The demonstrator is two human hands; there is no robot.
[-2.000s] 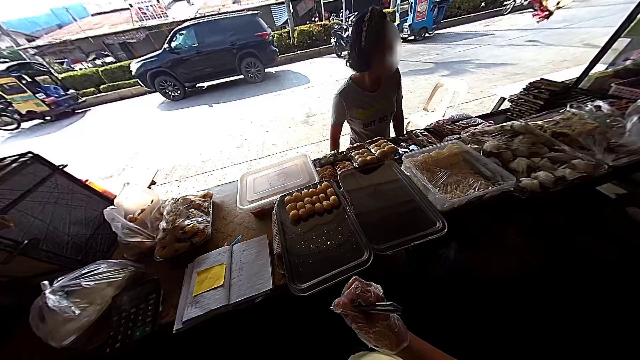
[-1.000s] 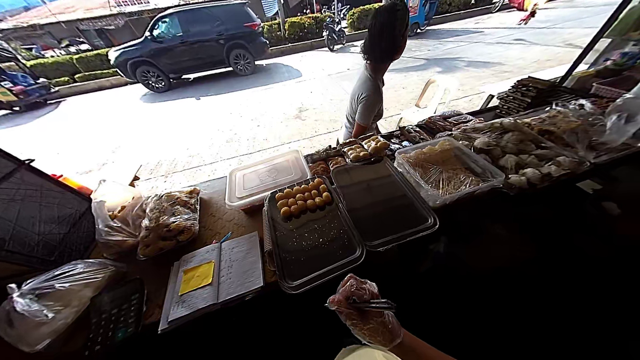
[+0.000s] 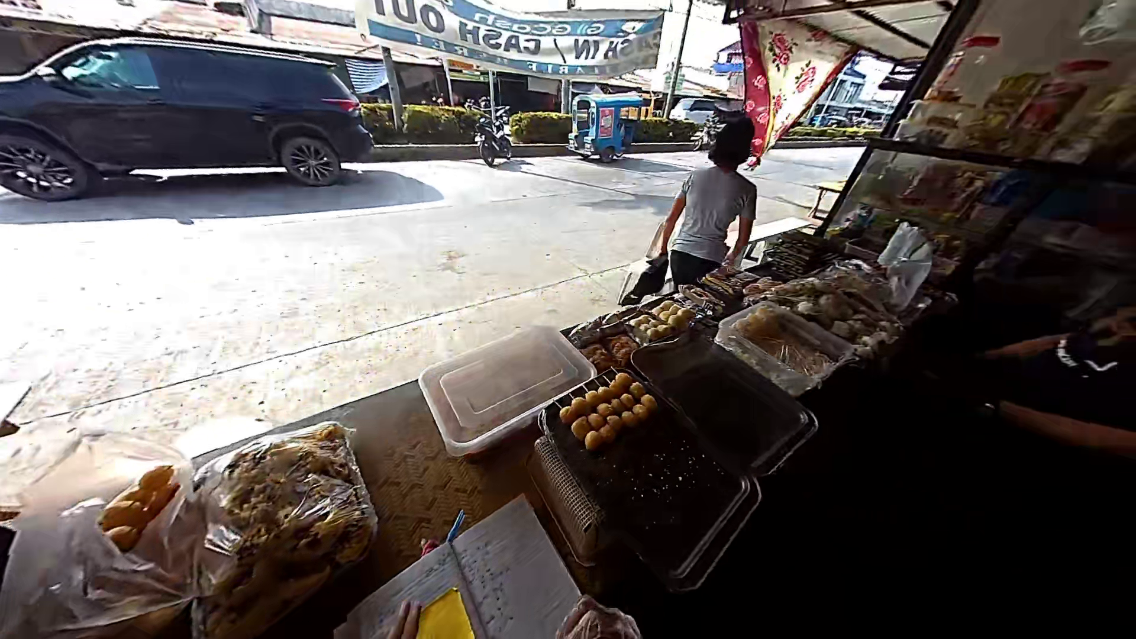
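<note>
An open notebook (image 3: 519,564) with handwriting lies on the woven counter at the bottom middle, a yellow paper (image 3: 446,616) on its left page. The fingers of my left hand (image 3: 406,621) touch the page beside the yellow paper. My right hand (image 3: 599,620), in a clear plastic glove, is at the notebook's lower right corner, mostly cut off by the frame; whether it holds anything is hidden. A blue pen (image 3: 456,525) rests at the notebook's top edge. Right of it, a dark tray (image 3: 666,497) holds skewered round balls (image 3: 608,410) at its far end.
Bagged food (image 3: 284,506) sits at left, a lidded plastic container (image 3: 506,386) behind the notebook. An open clear lid (image 3: 723,404) and a tub of skewers (image 3: 781,346) stand at right. A person (image 3: 714,213) is beyond the counter; another person's arm (image 3: 1065,426) shows at right.
My right hand has gone from in front of the tray to the notebook's corner; my left fingers now show on the page. The person outside has moved off along the street. The view has shifted.
</note>
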